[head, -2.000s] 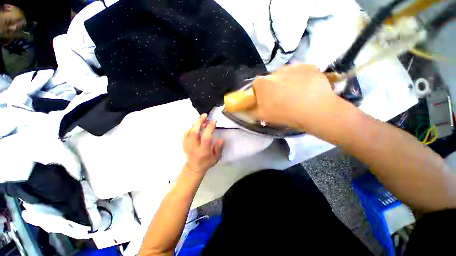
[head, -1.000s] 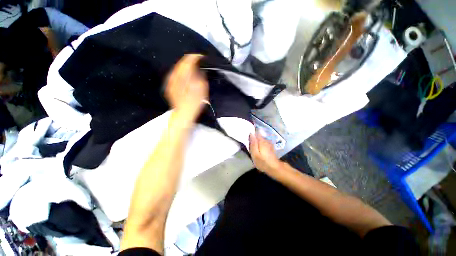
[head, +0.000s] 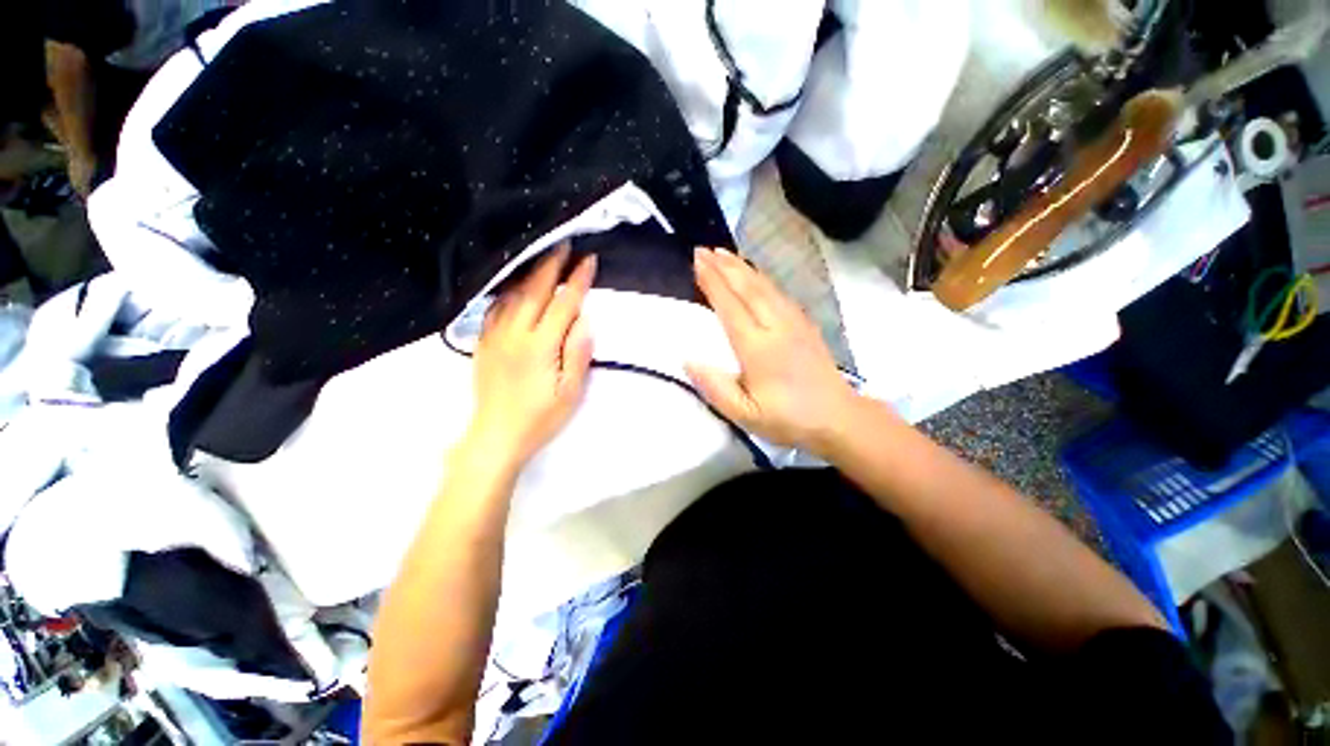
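The black garment body with tiny white specks lies over the padded board. Its white band with a thin black edge curves between my hands, the dark inner lining showing behind it. My left hand lies flat on the band's left part, fingers slightly apart, pointing away from me. My right hand lies flat on its right part, thumb apart from the fingers. Neither hand visibly grips the cloth. The steam iron with a wooden handle is parked at the upper right.
A white iron rest cloth lies under and beside the iron. A white roll and snips with yellow-green handles are at the far right. A blue crate stands below. Heaped white and black pieces are at the left.
The iron went from my right hand to its parked place. Both hands moved onto the band, which now lies flatter and opened out. My left hand came down from the black fabric.
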